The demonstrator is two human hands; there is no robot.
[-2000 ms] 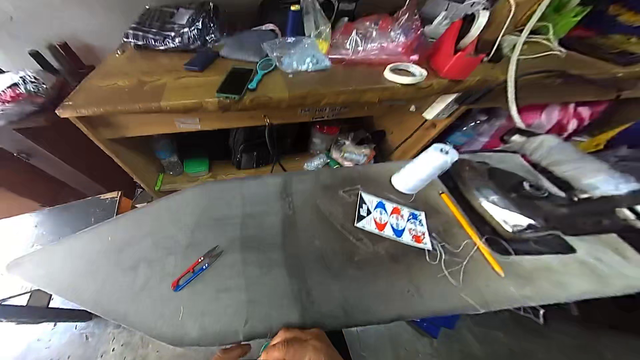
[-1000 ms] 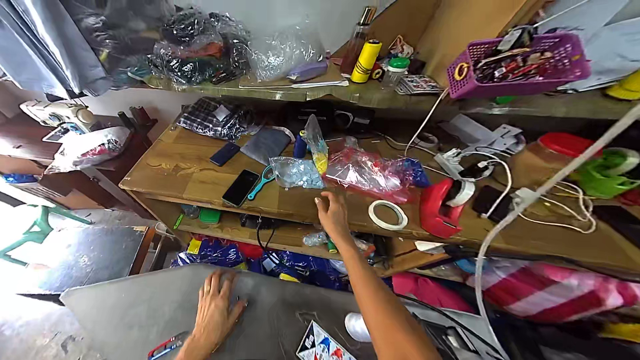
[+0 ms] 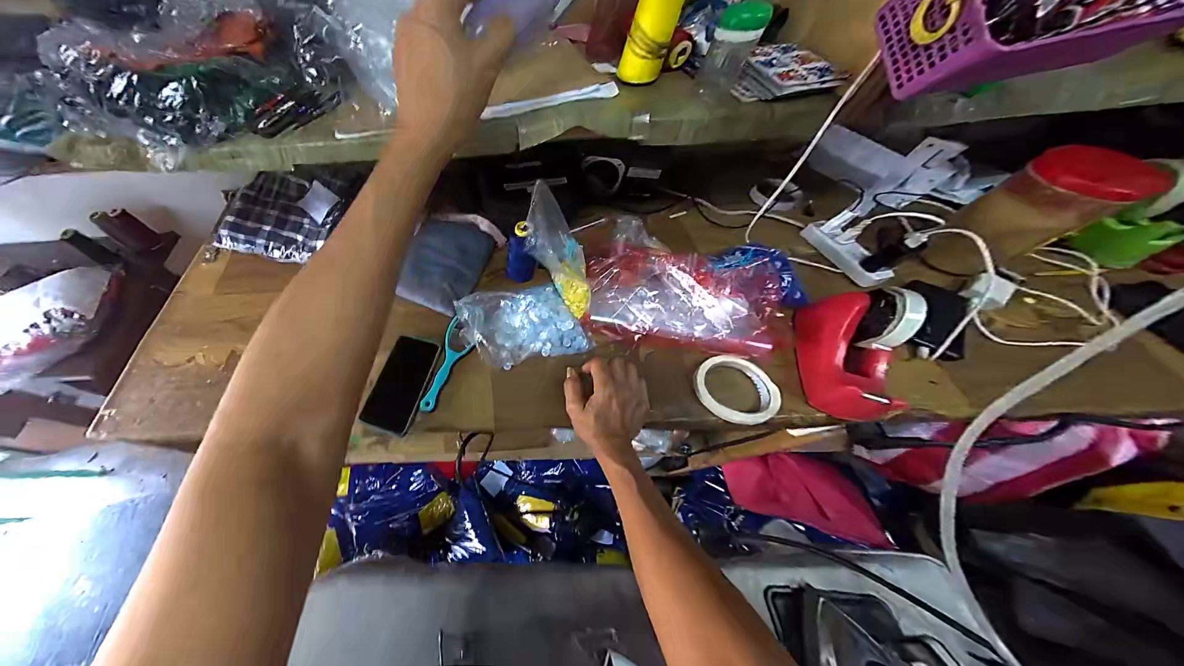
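My left hand (image 3: 449, 69) is up at the raised shelf, its fingers at a blurred purple item (image 3: 523, 18); whether it grips the item I cannot tell. Loosely curled on the wooden table near its front edge, my right hand (image 3: 609, 402) has nothing visible in it. Just beyond it lie a clear bag of small pale-blue pieces (image 3: 527, 324) and a red-and-clear plastic packet (image 3: 684, 296). A roll of white tape (image 3: 738, 389) lies to its right, beside a red tape dispenser (image 3: 837, 361). Left of the bag are a teal-handled tool (image 3: 446, 370) and a black phone (image 3: 400, 385).
A yellow cylinder (image 3: 650, 42), a green-lidded jar (image 3: 740, 42) and a purple basket (image 3: 1036, 51) stand on the shelf. A power strip (image 3: 846, 252) with tangled cables lies at right. A pale hose (image 3: 953, 481) crosses the right side. Below is a grey padded board (image 3: 527, 610) with an iron (image 3: 851, 638).
My left hand has moved up from the grey board to the shelf. My right hand stays near the table's front edge. The view has shifted upward from the board since the earliest frame.
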